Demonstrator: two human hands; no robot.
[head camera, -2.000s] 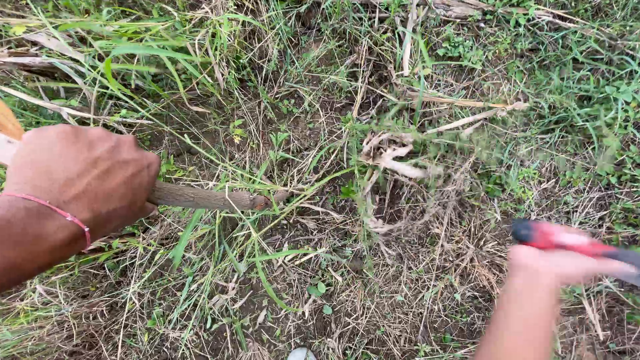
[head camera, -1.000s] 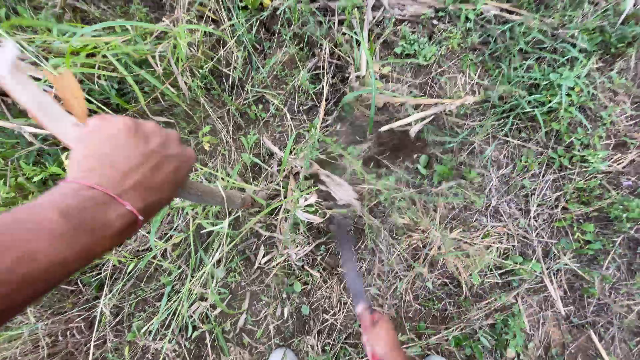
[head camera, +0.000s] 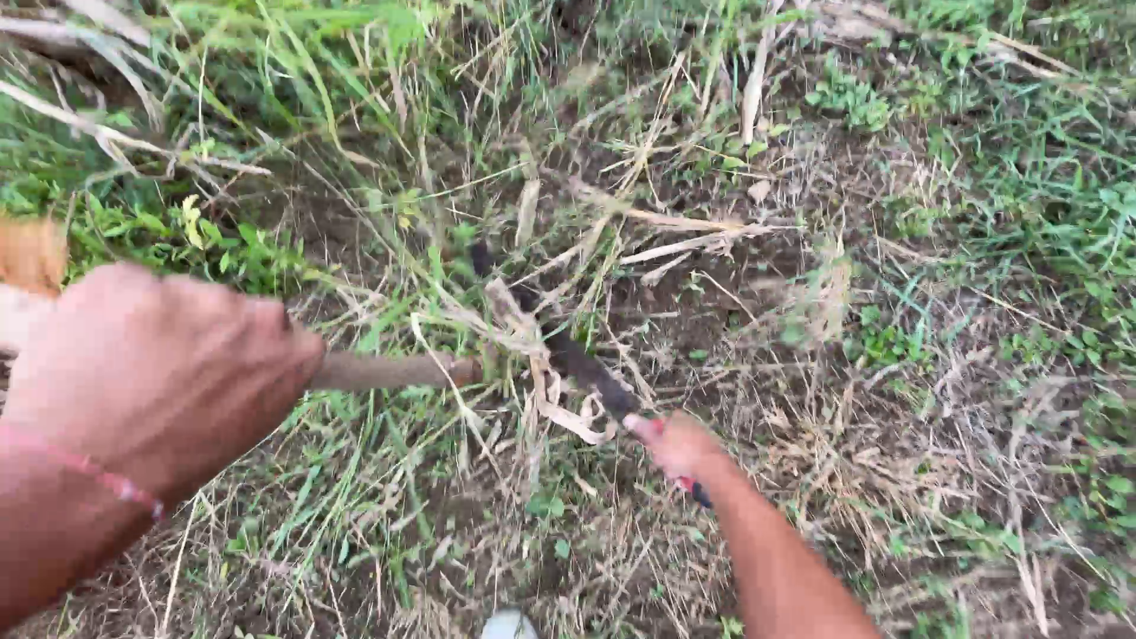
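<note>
My left hand (head camera: 169, 355), blurred and with a thin red string round the wrist, is closed on a wooden stick (head camera: 390, 370) whose end points right, close above the grass. My right hand (head camera: 679, 444) grips the red and black handle of a long dark blade (head camera: 586, 366), which looks like a machete. The blade slants up and left from the hand, with its far part among grass and dry stalks. Pale dry leaf strips (head camera: 568, 417) lie along the blade, just right of the stick's end. The blade's tip is partly hidden by grass.
Tall green grass (head camera: 355, 80) grows at the upper left. Dry stalks (head camera: 701, 232) lie on the soil beyond the blade, and low weeds (head camera: 1092, 266) stand at the right. A pale shoe tip (head camera: 508, 625) shows at the bottom edge.
My right hand has swung the blade in from the far right, and it now lies slanted to the upper left among the stalks. My left hand still holds the stick.
</note>
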